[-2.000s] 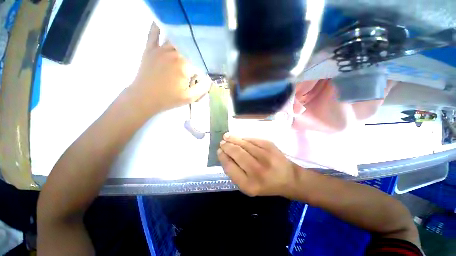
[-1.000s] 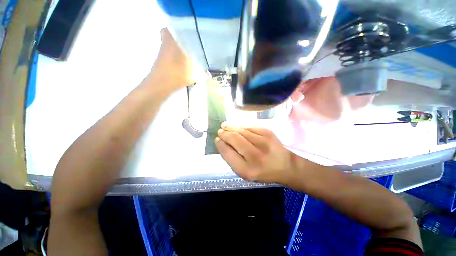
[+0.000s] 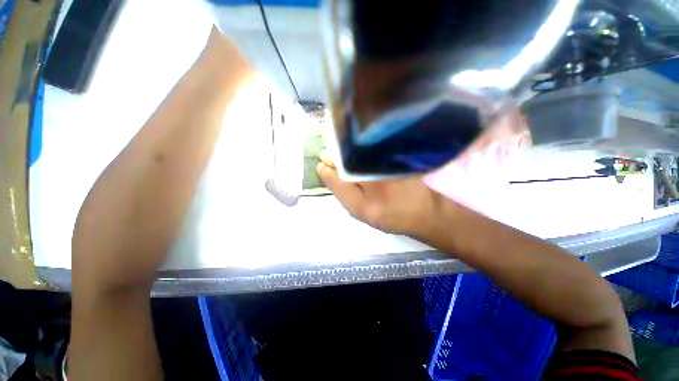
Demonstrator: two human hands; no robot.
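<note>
The olive green band [image 3: 314,173] lies flat on the white table, running from the needle area [image 3: 316,111] toward me. Only a short length shows. My right hand [image 3: 383,202] rests at its right edge, thumb and fingertips on the near part; the machine's dark shiny part hides some of the hand. My left hand [image 3: 237,63] reaches up beside and behind the machine head; glare and the head hide its fingers. The pale pink cloth [image 3: 476,175] is bunched right of the needle, washed out by glare.
The white machine head [image 3: 566,111] fills the upper right. A black flat object [image 3: 83,41] lies upper left. Thread snips [image 3: 622,167] lie at the right. A scale strip [image 3: 313,277] runs along the front edge, with brown tape [image 3: 15,186] at left. Blue baskets [image 3: 491,320] stand below.
My right hand has moved up along the band toward the needle, and less band shows. My left hand has moved farther up and behind the head. The view has shifted closer to the machine.
</note>
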